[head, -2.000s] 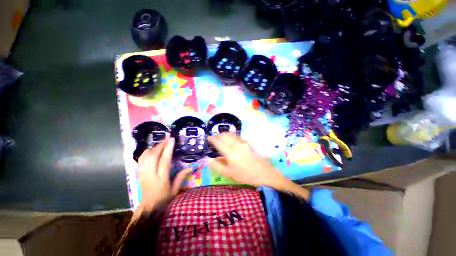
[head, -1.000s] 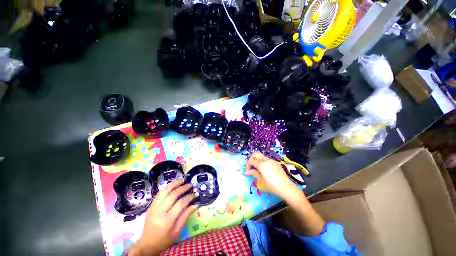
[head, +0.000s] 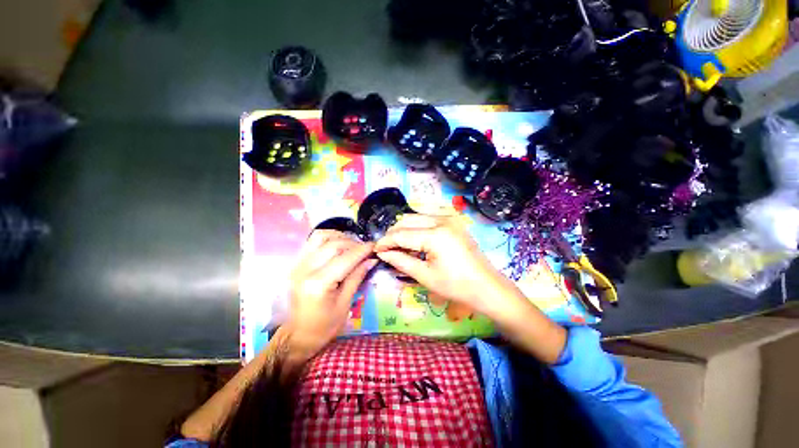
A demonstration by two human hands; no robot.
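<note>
My left hand and my right hand meet fingertip to fingertip over the near row of black plastic parts on the printed mat. Whatever is between the fingertips is too small or hidden to tell. One near black part shows above my fingers, another peeks out behind my left hand, and dark plastic shows under my right hand. Farther back, several glossy black cup-like parts stand in a curved row, one with yellow dots, one with red dots, others with blue dots.
A purple metallic pile and yellow-and-black pliers lie at the mat's right. A black heap and fan are behind. A clear bag lies far right. A black part stands beyond the mat; a cardboard box is below.
My right hand has moved left from beside the purple pile to meet my left hand over the near parts. The camera view has shifted, and the near parts are now largely covered.
</note>
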